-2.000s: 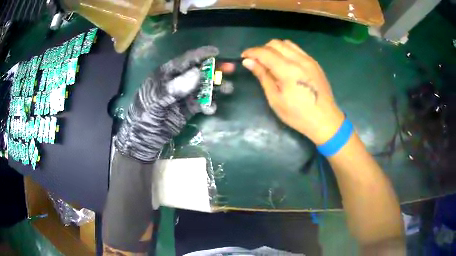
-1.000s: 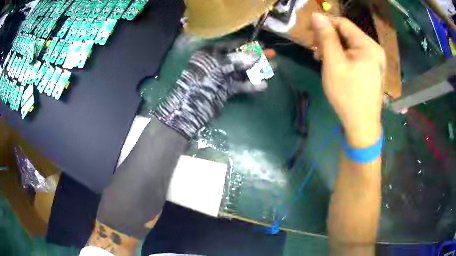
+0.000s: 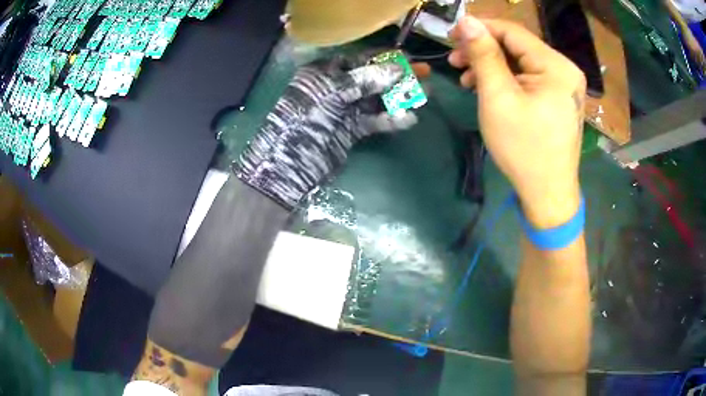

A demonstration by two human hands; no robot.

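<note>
My left hand, in a black-and-white knit glove, holds a small green circuit board by its edges below the amber hood. The dark soldering iron points down at the board's upper edge; whether its tip touches is too small to tell. My right hand, bare with a blue wrist strap, is raised right of the board with thumb and finger pinched. A thin dark strand runs from near the board to these fingertips.
The amber hood hangs above. Rows of green boards lie on the black mat at left. Dark cables lie on the green bench. A black phone lies on the wooden shelf. A grey post stands right. A white pad lies near the front edge.
The view has turned, and the board has come under the hood beside the iron. In the last second my right hand has moved slightly left, nearer the board.
</note>
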